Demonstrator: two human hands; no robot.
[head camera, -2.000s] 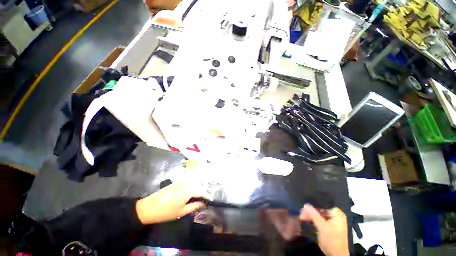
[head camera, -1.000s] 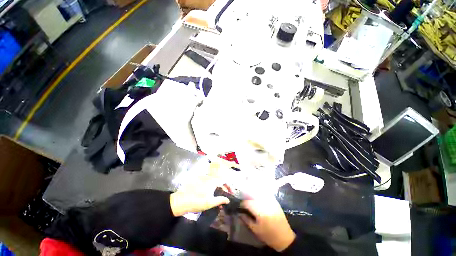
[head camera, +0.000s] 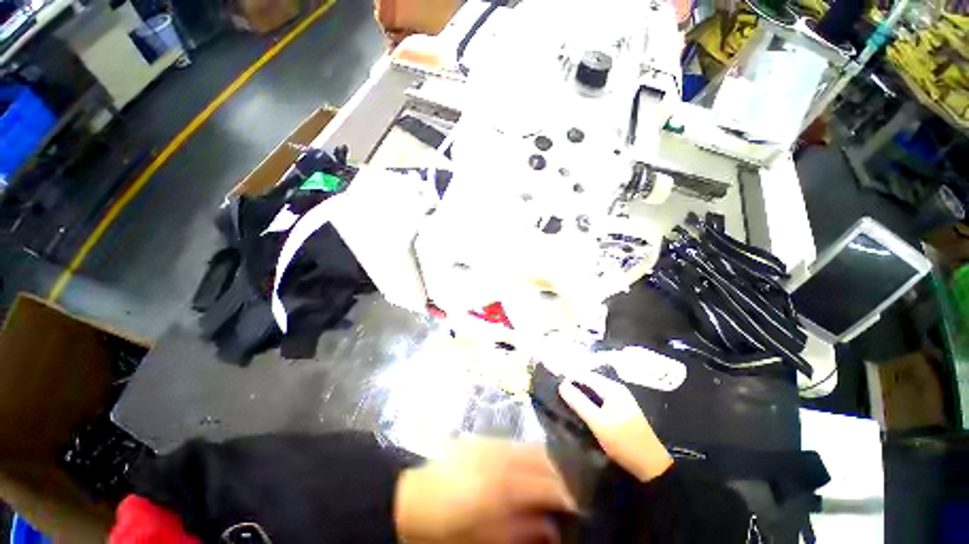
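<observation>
The white sewing machine head (head camera: 521, 202) stands over the dark, shiny table, very bright from glare. My right hand (head camera: 611, 420) is just in front of the head, its fingers on a small black strap piece (head camera: 558, 398). The hand partly hides the piece. My left hand (head camera: 483, 491) is blurred, low and nearer to me, left of my right hand; whether it holds anything cannot be told. The clamp area under the head is washed out by glare.
A black cut pieces pile (head camera: 282, 282) lies left of the head. A bundle of glossy black strips (head camera: 733, 298) lies right of it, beside a screen (head camera: 863, 282). A pale rounded object (head camera: 646, 368) lies behind my right hand. A cardboard box (head camera: 53, 372) stands at left.
My hands were together at the black piece. My left hand has drawn back towards me; my right has moved right and forward with the piece. The view has shifted slightly.
</observation>
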